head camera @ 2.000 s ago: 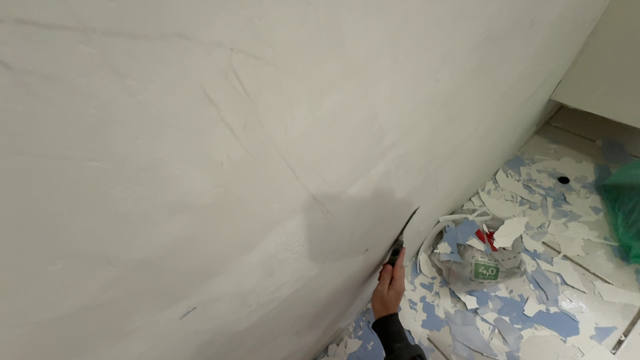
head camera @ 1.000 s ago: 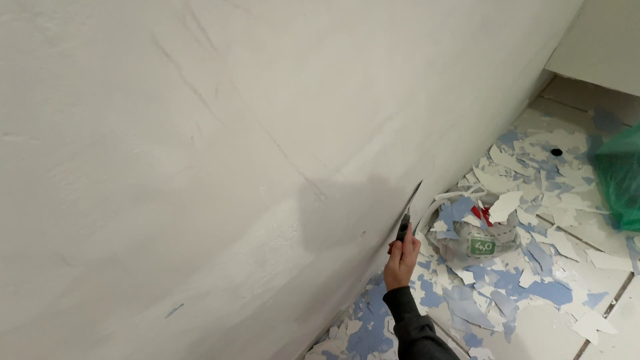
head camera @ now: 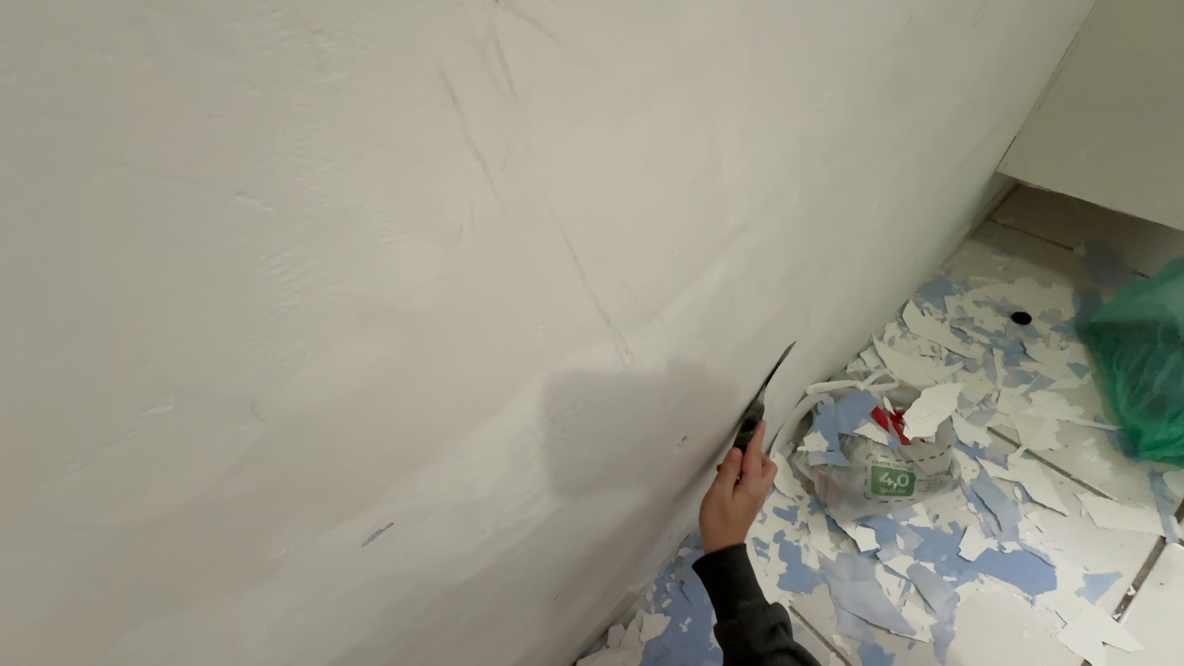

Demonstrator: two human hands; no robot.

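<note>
My right hand (head camera: 737, 486), in a dark sleeve, is closed around the black handle of a putty knife or scraper (head camera: 764, 398). Its thin blade, seen nearly edge-on, points up and away along the lower part of the pale wall (head camera: 416, 370); whether the edge touches the wall cannot be told. The wall carries several dark scratch lines and a small blue patch (head camera: 377, 534). A broad shadow falls on it to the left of the blade. My left hand is out of view.
Blue and white paint flakes (head camera: 1013, 566) litter the tiled floor (head camera: 1091, 606). Against the wall's foot lies a whitish plastic bag (head camera: 856, 481) with flakes on it. A green bag (head camera: 1147, 361) is at the right, a small black disc (head camera: 1020, 318) near it, and a pale panel (head camera: 1110, 111) above.
The right hand keeps hold of the tool and stays low by the wall. Its blade tilts slightly more to the right than one second ago. The view has shifted a little.
</note>
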